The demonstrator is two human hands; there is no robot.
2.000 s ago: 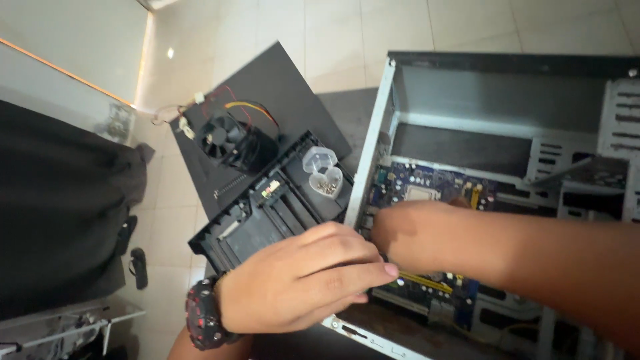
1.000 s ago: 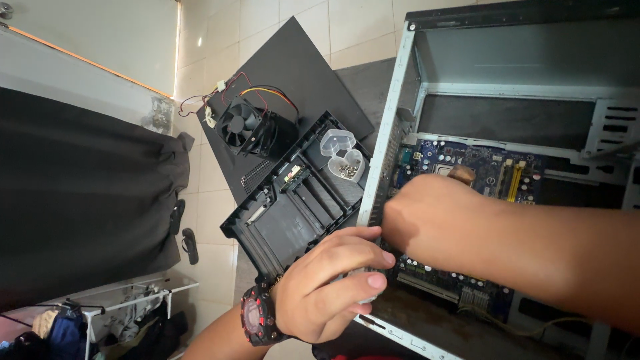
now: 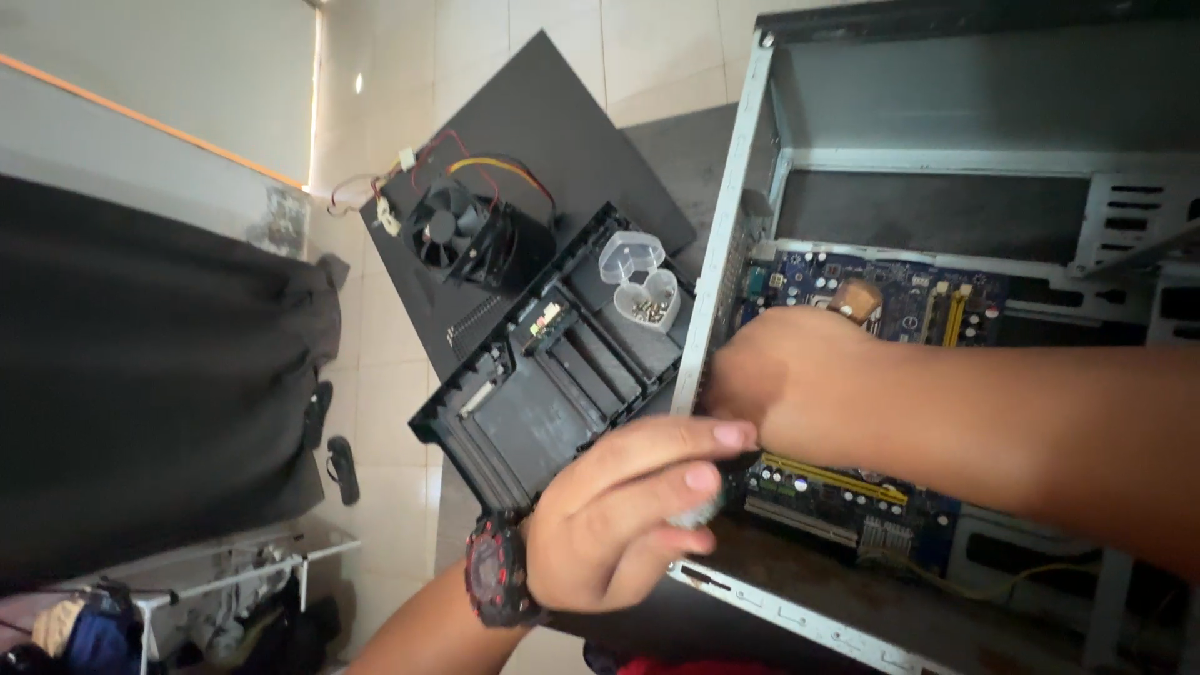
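Observation:
My left hand [image 3: 628, 516], with a black and red watch on its wrist, is outside the computer case near its side edge. Its fingers curl round a pale, translucent object [image 3: 696, 514], mostly hidden. Inside the open metal computer case [image 3: 717, 272], my right hand [image 3: 783, 380] reaches down against the slotted side panel; its fingertips and anything in them are hidden. Below that forearm lies a blue motherboard [image 3: 900, 267] with yellow slots. A small brown thing [image 3: 855, 300] shows just above the right wrist, over the board.
Left of the case lies a black plastic front panel [image 3: 534, 422] bearing an open heart-shaped clear box [image 3: 647, 302] of screws. A black cooling fan [image 3: 455, 230] with wires rests on a dark flat panel [image 3: 553, 103]. Farther left are a sandal [image 3: 342, 469] and a white rack [image 3: 234, 583].
My left hand has turned and its fingers have curled, so the pale object now shows between them. My right hand stays inside the case. The view has shifted somewhat.

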